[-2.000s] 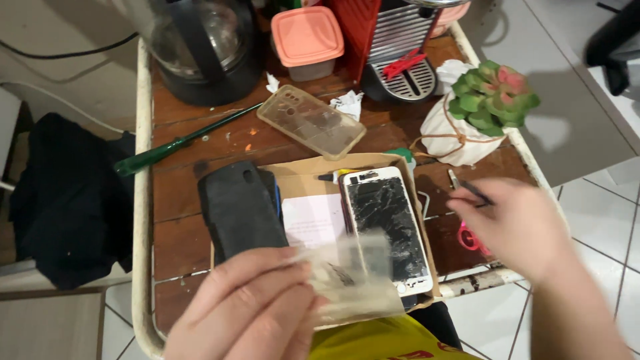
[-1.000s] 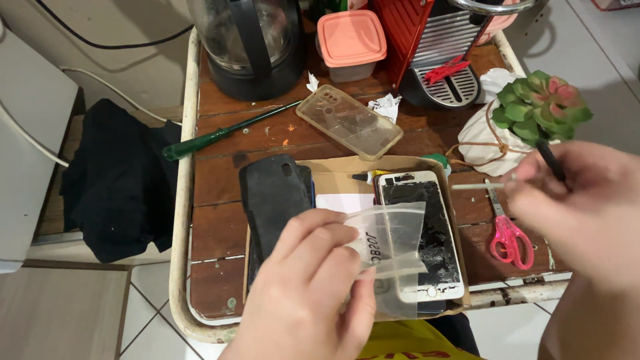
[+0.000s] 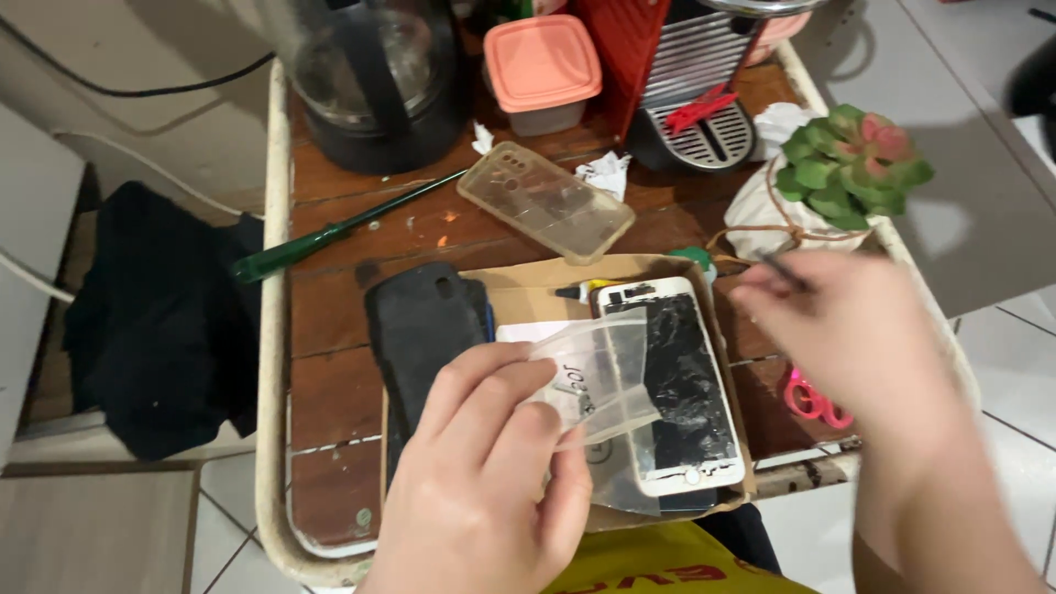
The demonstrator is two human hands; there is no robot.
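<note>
My left hand (image 3: pixel 495 454) pinches a small clear plastic zip bag (image 3: pixel 606 371) with dark marks on it. The bag hangs over a cardboard tray (image 3: pixel 528 276). To the right, my blurred right hand (image 3: pixel 841 322) grips a thin dark tool (image 3: pixel 784 272), its kind unclear. A white smartphone with a shattered black screen (image 3: pixel 693 388) lies in the tray, partly behind the bag. A black phone case (image 3: pixel 425 330) lies at the tray's left, and a small tube with a black tip (image 3: pixel 586 290) near its back edge. Pink-handled scissors (image 3: pixel 813 400) lie below my right hand.
On the wooden cart top (image 3: pixel 330 396) are a clear phone case (image 3: pixel 544 202), a green screwdriver (image 3: pixel 330 235), crumpled paper (image 3: pixel 606 173), a coffee carafe (image 3: pixel 379 74), a lidded container (image 3: pixel 544 70), a red coffee machine (image 3: pixel 635 66) and a potted succulent (image 3: pixel 825 181).
The light-coloured shaft seen at my right hand one second ago no longer shows. My left hand still holds the bag. The view has shifted since two seconds ago.
</note>
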